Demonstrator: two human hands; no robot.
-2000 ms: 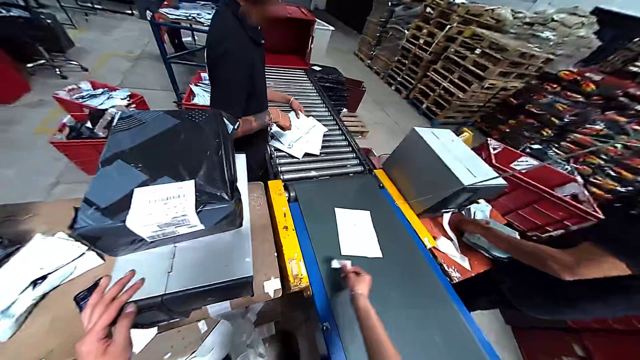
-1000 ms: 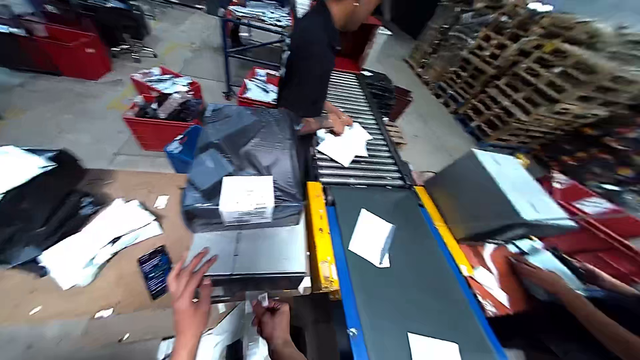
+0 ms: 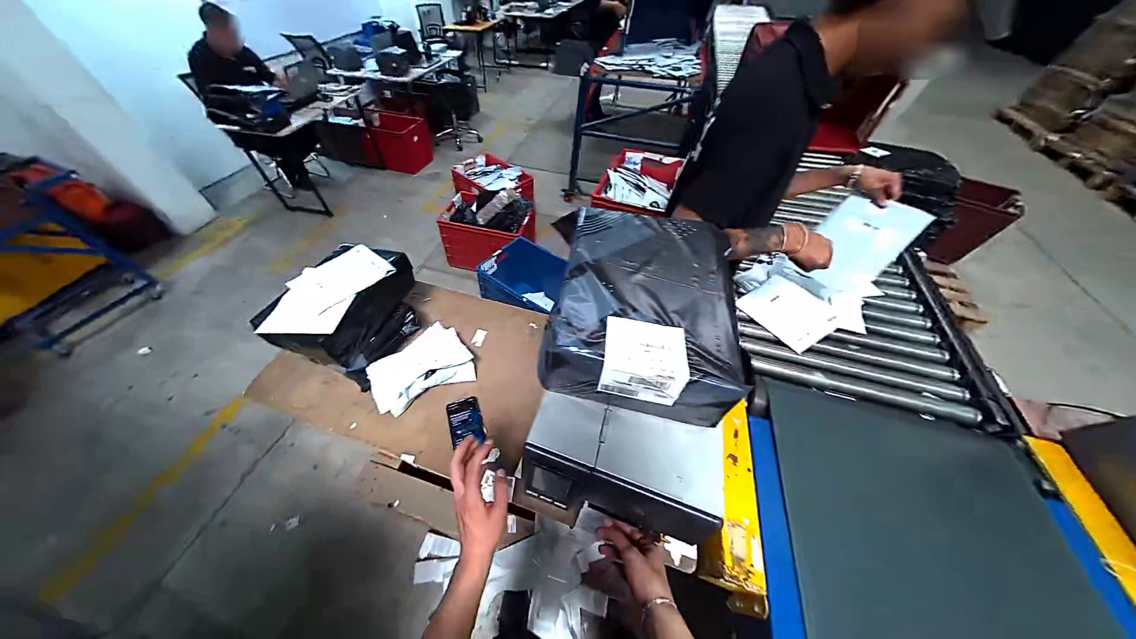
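Note:
My left hand is raised over the table edge beside a smartphone, fingers apart, with small white scraps near it. Below the front of a grey and black label printer, my right hand has its fingers bent at a whitish strip; whether it grips the strip cannot be told. On and behind the printer rests a large package in black plastic bearing a white label. White bags lie left of the phone.
A dark conveyor belt with a yellow and blue frame runs at right, joining metal rollers. A co-worker handles white envelopes there. Red crates and a blue crate stand behind the cardboard-covered table. Loose paper fills the space below.
The view has swung left. My right hand has moved from the belt to below the printer's front. My left hand has left the printer's top. The co-worker has lifted a white envelope.

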